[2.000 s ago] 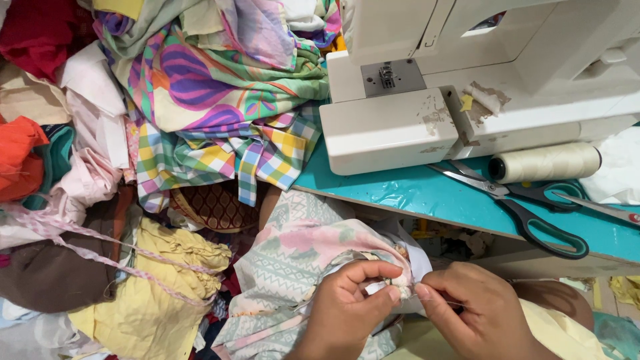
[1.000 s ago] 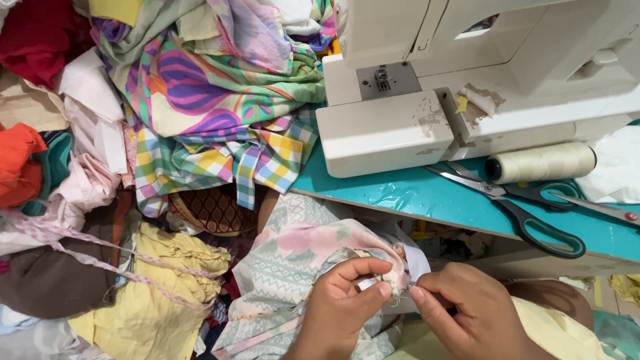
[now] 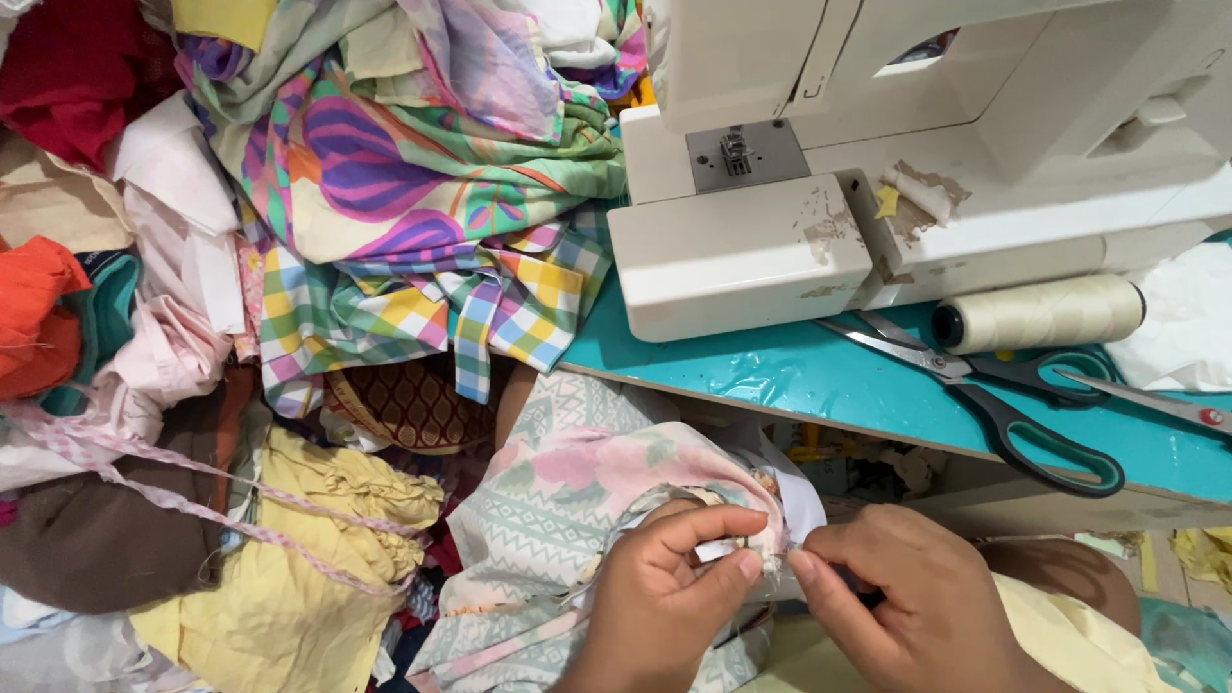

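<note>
A pastel fabric piece with pink flowers and grey-green zigzag bands (image 3: 539, 500) lies across my lap at the lower middle. My left hand (image 3: 674, 587) pinches its gathered edge between thumb and forefinger. Just right of it, my right hand (image 3: 895, 587) has thumb and forefinger tips pressed together at the same edge, where fine loose threads show. Whether a needle or only thread is between those fingertips cannot be told. A strip of white fabric (image 3: 801, 491) sticks up behind the fingertips.
A white sewing machine (image 3: 741, 260) stands on the turquoise tabletop (image 3: 712, 371). Near the table edge lie black-handled scissors (image 3: 991, 414), a cone of cream thread (image 3: 1044, 313) and a second pair of scissors (image 3: 1155, 397). Piled clothes (image 3: 404, 183) and a yellow cloth (image 3: 279, 577) fill the left.
</note>
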